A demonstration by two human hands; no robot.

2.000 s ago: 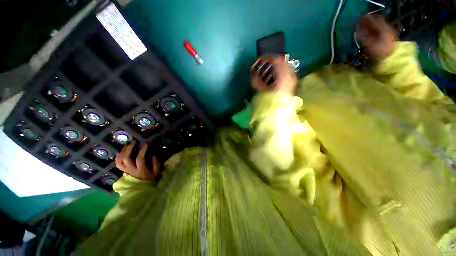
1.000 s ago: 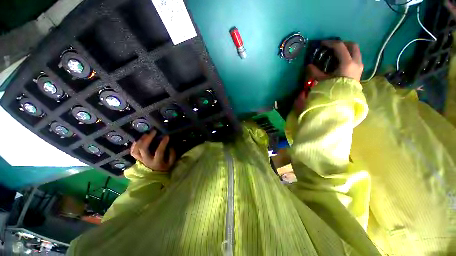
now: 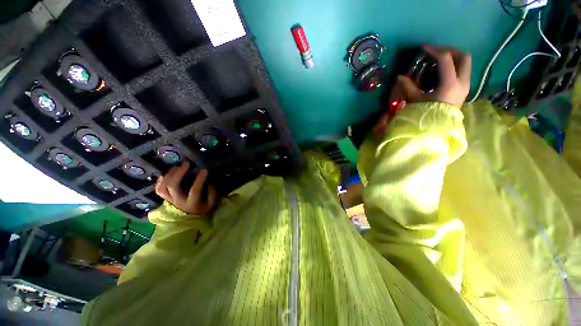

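Observation:
The black foam tray [image 3: 153, 86] fills the left, with round units [image 3: 129, 120] in many pockets and some pockets empty. My left hand [image 3: 186, 191] bends its fingers over the tray's near edge; a dark pocket shows between them, and its fingertips are partly hidden. My right hand [image 3: 439, 79] closes thumb and fingers around a dark round unit [image 3: 423, 71] at a dark block; the block's outline is mostly hidden. A small red light glows below the thumb. Left of this hand, a black disc [image 3: 366, 54] lies on the mat, with a smaller-looking dark disc [image 3: 371, 78] touching or overlapping it.
A red marker or small tool [image 3: 302, 46] lies on the teal mat [image 3: 325, 102]. A white label [image 3: 218, 20] is on the tray corner, and white paper [image 3: 38, 181] lies beyond the tray. White cables [image 3: 503, 44] run at the right, near another tray and a neighbour's yellow smock [image 3: 509, 210].
A second dark disc with a reddish glint now shows beside the single disc on the mat. My right hand has stayed at the block over the last second. My left hand has stayed at the tray edge.

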